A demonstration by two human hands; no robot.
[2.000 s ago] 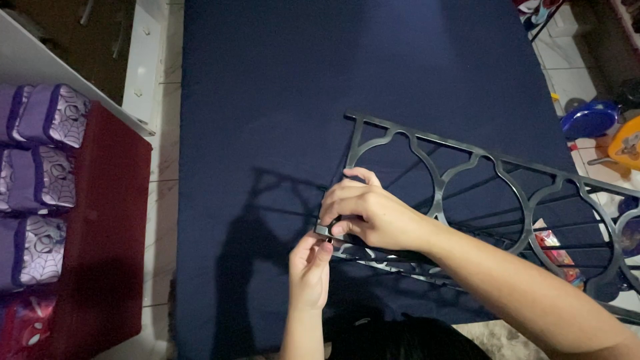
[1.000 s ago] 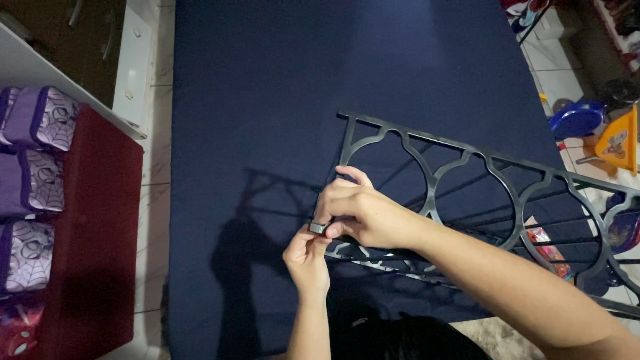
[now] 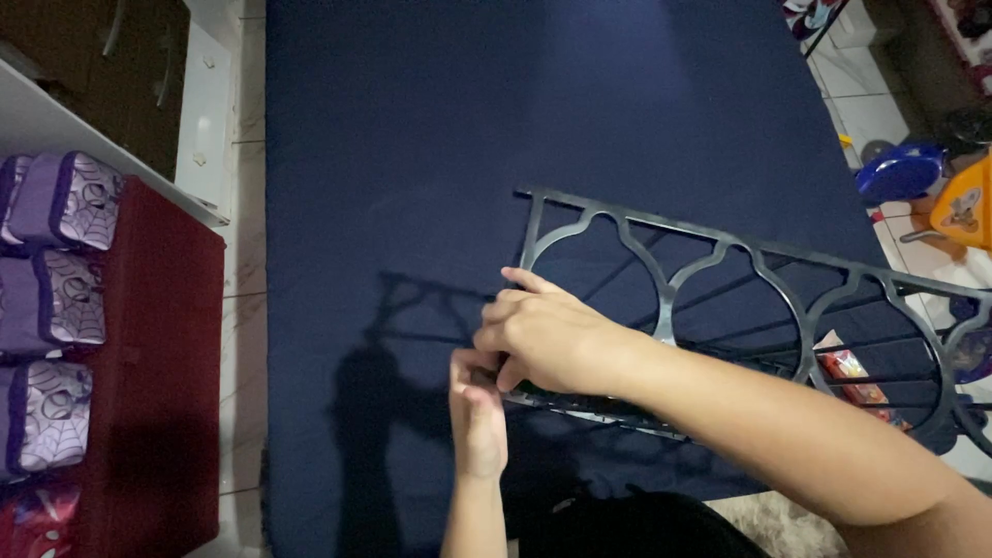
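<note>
A black openwork rack (image 3: 665,302) with curved scroll sides and thin bars lies on a dark blue cloth (image 3: 403,139), its near left corner between my two hands. My right hand (image 3: 542,333) reaches across from the right, fingers curled over that corner. Just below it, my left hand (image 3: 478,418) has its fingers bent against the same corner, thumb raised. What the fingertips press on is hidden by the hands. A red and white packet (image 3: 852,372) shows behind the rack's bars at the right.
Purple bags (image 3: 74,298) with a web print stand on a dark red surface (image 3: 167,364) at the left, below a cabinet with handles (image 3: 116,70). On the tiled floor at the right are a blue plastic item (image 3: 899,172) and an orange container (image 3: 965,205).
The small grey end piece seen at the fingertips in both earlier frames is now covered by my fingers. My left fingers have curled up higher against the corner.
</note>
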